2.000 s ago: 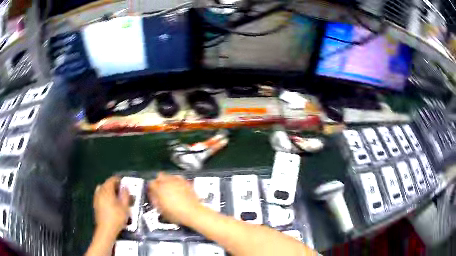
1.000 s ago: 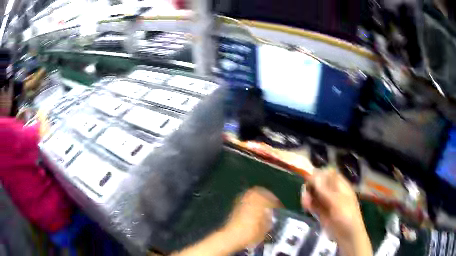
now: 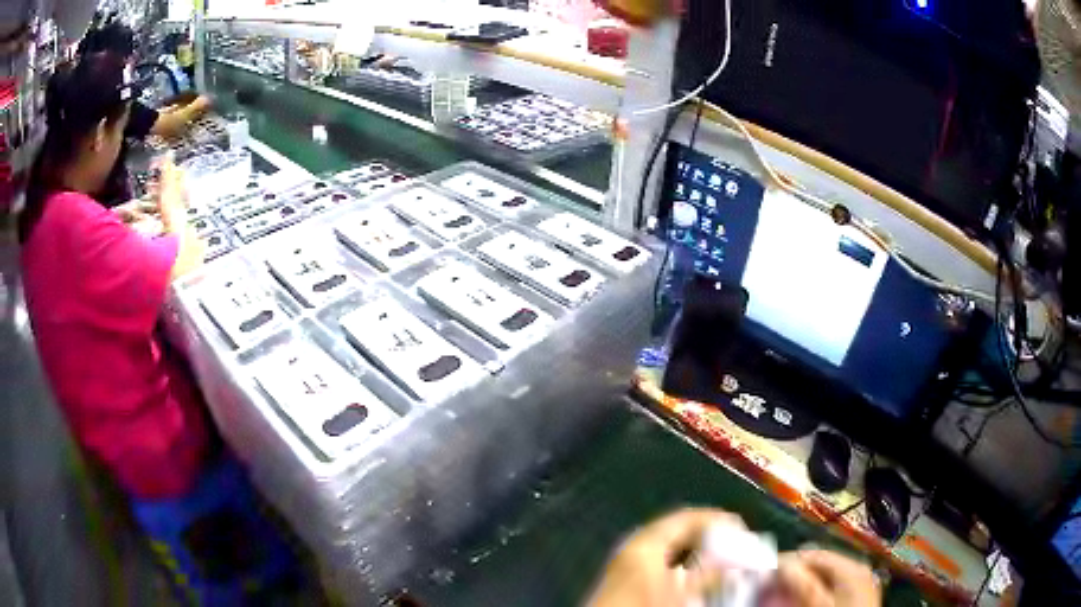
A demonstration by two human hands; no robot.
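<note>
My left hand (image 3: 664, 560) and my right hand (image 3: 832, 579) are at the bottom edge, right of centre, partly cut off and blurred. They are close together around a small white object (image 3: 737, 562), too blurred to name. Both hands are over the green bench mat (image 3: 557, 492). Left of them stands a tall tray stack (image 3: 474, 457) of clear plastic. Its top tray holds two rows of white handheld units (image 3: 318, 395), each with a black oval at one end.
A person in a pink top (image 3: 101, 308) stands at the far left. A monitor (image 3: 812, 279), two mice (image 3: 830, 460), a ledge with orange-red tape (image 3: 759, 457) and black cables (image 3: 1019, 356) are on the right. More unit trays (image 3: 533, 122) lie farther back.
The view has turned left from the bench trays to the tray stack. My hands have left the units in the tray and come together around the small white object.
</note>
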